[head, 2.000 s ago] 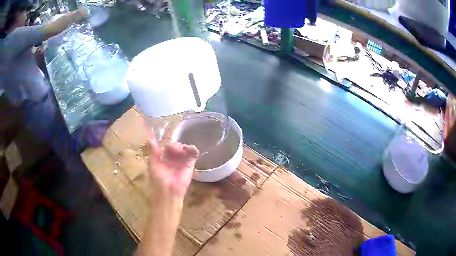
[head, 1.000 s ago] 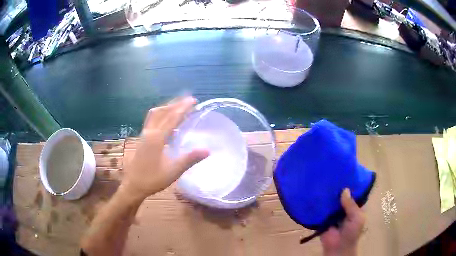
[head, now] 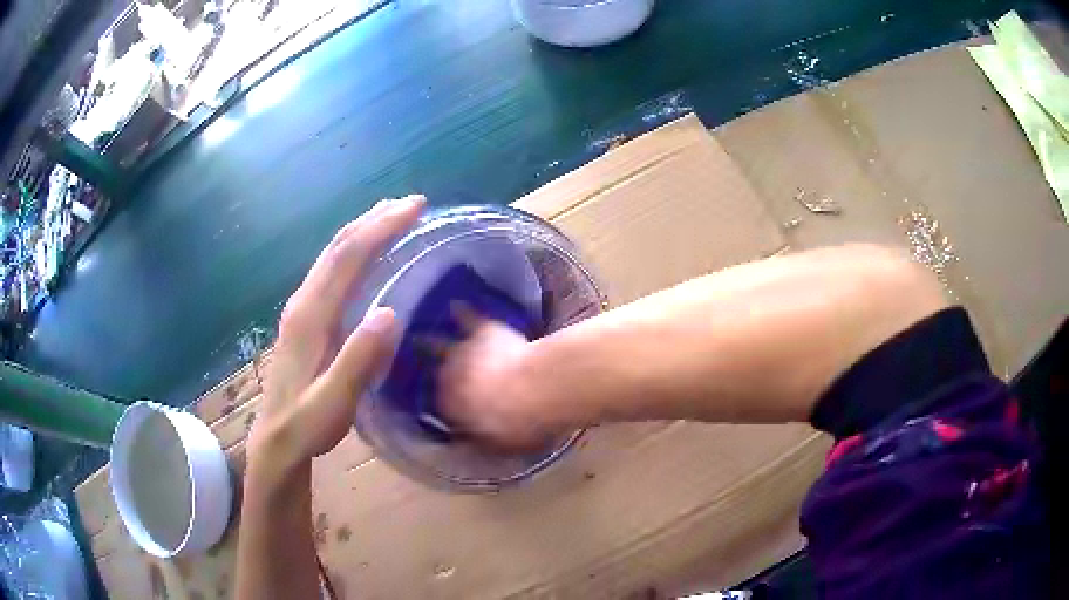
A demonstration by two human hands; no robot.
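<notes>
A clear container (head: 571,272) with a white lower part lies on the brown cardboard with its open rim towards me. My left hand (head: 332,334) is pressed around its left side, fingers spread along the wall. My right hand (head: 498,381) reaches in through the rim, slightly blurred, and presses the blue cloth (head: 469,295) against the inside. The cloth is bunched under the fingers and partly hidden by the hand. The small white bowl (head: 171,478) of cloudy greyish liquid stands at the left, apart from both hands.
Cardboard (head: 656,504) runs along the near edge of the dark green belt (head: 387,106). Another white container (head: 583,16) is cut off at the top edge. A green post (head: 59,402) is beside the bowl. Yellow-green sheets (head: 1026,100) lie at far right. A cluttered shelf (head: 152,106) is behind the belt.
My right hand has moved left with the blue cloth, from beside the container into it. My left hand has come to rest on the container's side. The view has turned.
</notes>
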